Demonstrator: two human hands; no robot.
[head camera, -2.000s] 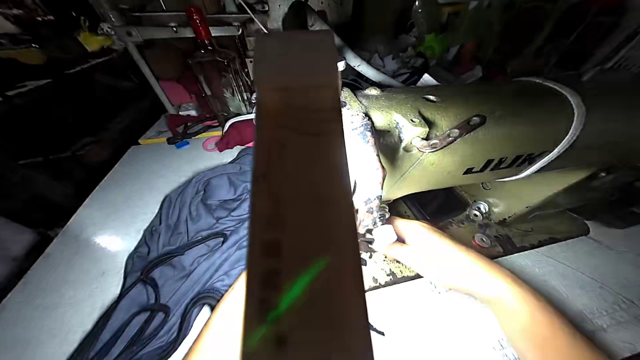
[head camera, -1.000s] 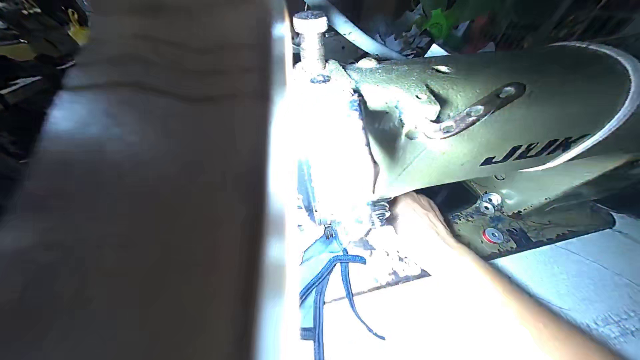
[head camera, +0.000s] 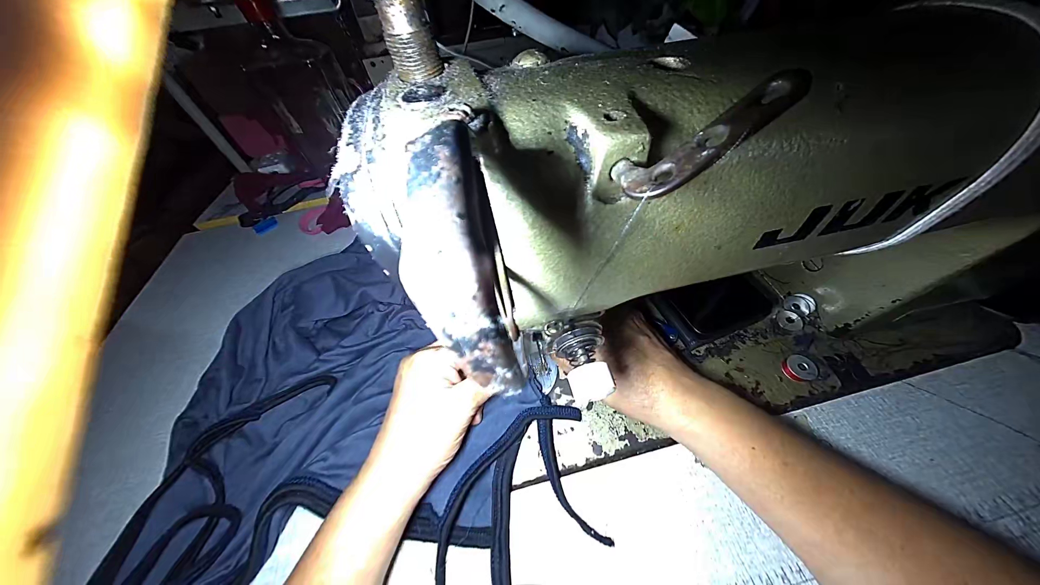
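Observation:
A green Juki sewing machine (head camera: 552, 187) with chipped paint fills the upper middle. Dark blue-grey fabric (head camera: 325, 325) with navy cord ties (head camera: 504, 463) lies at its left and runs under the machine head. My left hand (head camera: 439, 390) grips the fabric just left of the needle area, its fingertips partly behind the head's front cover. Behind the tension knob (head camera: 591, 380), my right hand (head camera: 638, 366) reaches under the arm; its fingers are hidden, so its hold cannot be told. A thin thread runs from the guide on the arm down to the tension discs.
Metal bobbins (head camera: 800, 367) and a dark flat object (head camera: 719, 309) rest on the machine bed at right. A blurred, brightly lit bar (head camera: 89, 244) blocks the left edge of view. Behind the fabric are maroon cloth (head camera: 268, 191) and a pink ring (head camera: 311, 221).
The bar that covered the middle, then the left, now stands at the left edge. My left hand, hidden one second ago, is in sight on the fabric. The view has shifted closer to the machine.

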